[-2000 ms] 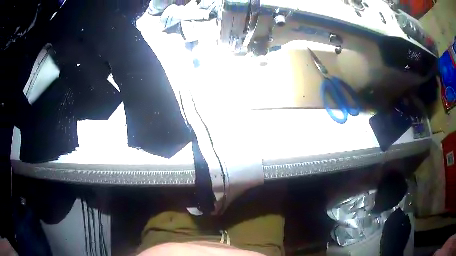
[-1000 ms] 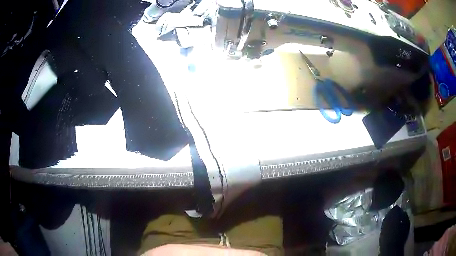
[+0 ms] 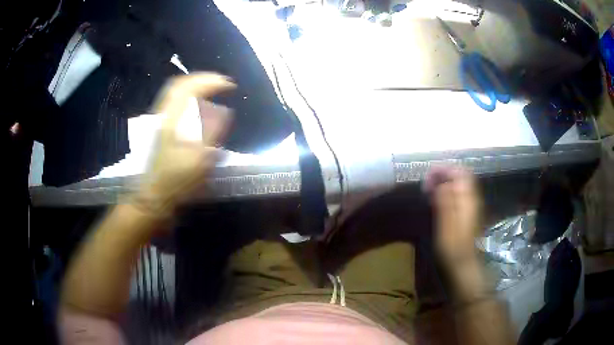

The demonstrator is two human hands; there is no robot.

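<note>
My left hand (image 3: 185,131) is blurred, over the front edge of the dark cut pieces (image 3: 249,87) at the left. Its fingers are apart and I see nothing in it. My right hand (image 3: 454,202) is blurred, at the table's front edge right of the joined panels; its fingers cannot be made out. The joined panels (image 3: 323,148), a pale strip with dark seam lines, lie over the table and hang down over its front edge. Neither hand visibly touches them.
Blue-handled scissors (image 3: 481,77) lie on the beige machine bed (image 3: 411,64). A small dark piece (image 3: 549,121) is at the right. A measuring tape strip (image 3: 252,184) runs along the front edge. Shiny crumpled material (image 3: 515,249) is below right.
Both my hands have come up into view from below. The view has shifted, so the table appears higher and further right. The cloth and scissors look unmoved on the table.
</note>
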